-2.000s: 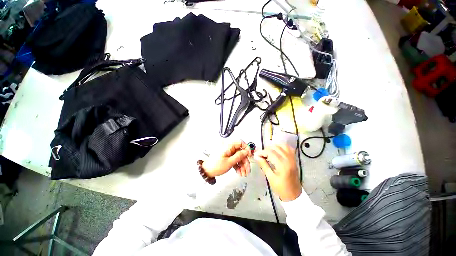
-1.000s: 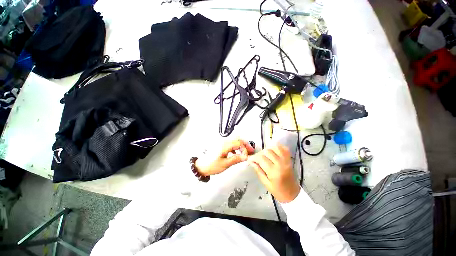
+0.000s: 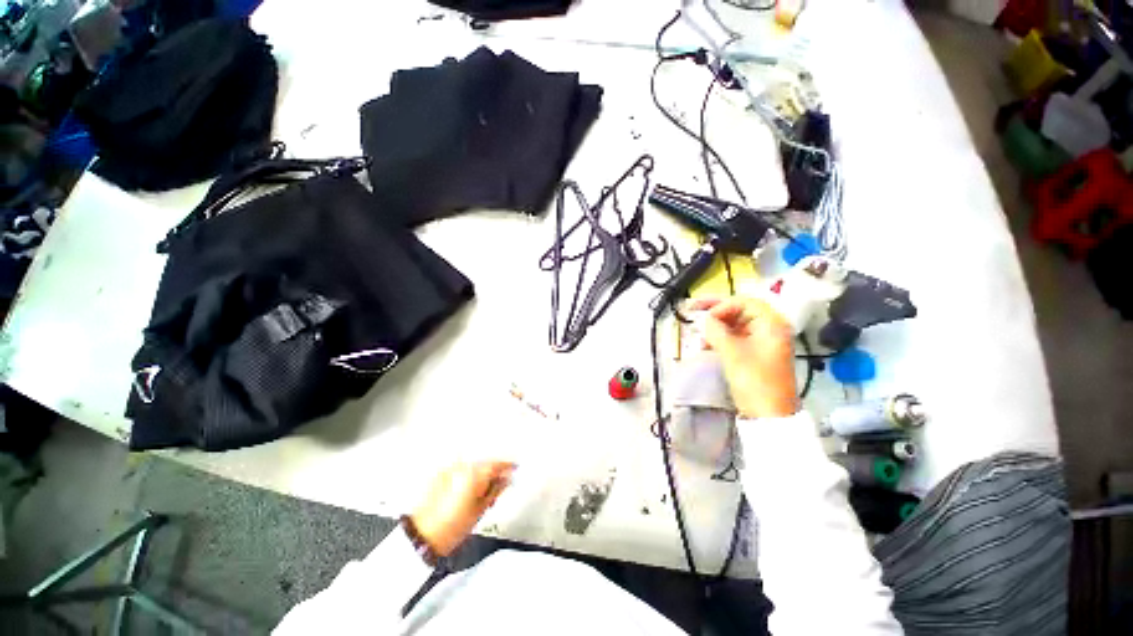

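A small red thread spool with a green end (image 3: 624, 383) is on the white table (image 3: 497, 323), touched by neither hand. My left hand (image 3: 460, 503) is at the table's front edge, fingertips close together. My right hand (image 3: 752, 354) is raised right of the spool, thumb and forefinger close together. No thread or needle shows clearly at either hand. A black garment (image 3: 236, 360) with pale hanger loops lies bunched on another black garment at the left.
Black hangers (image 3: 596, 267) lie mid-table. Stacked black garments (image 3: 478, 131) are behind, another black heap (image 3: 186, 99) at far left. A black blower (image 3: 721, 224), cords, a spray can (image 3: 876, 414) and thread cones (image 3: 870, 467) are at right. Striped cloth (image 3: 982, 547) hangs beside the table.
My hands have moved apart from near the spool. My left hand has come down and left towards my body; my right hand has gone up and right. The spool is now fully uncovered.
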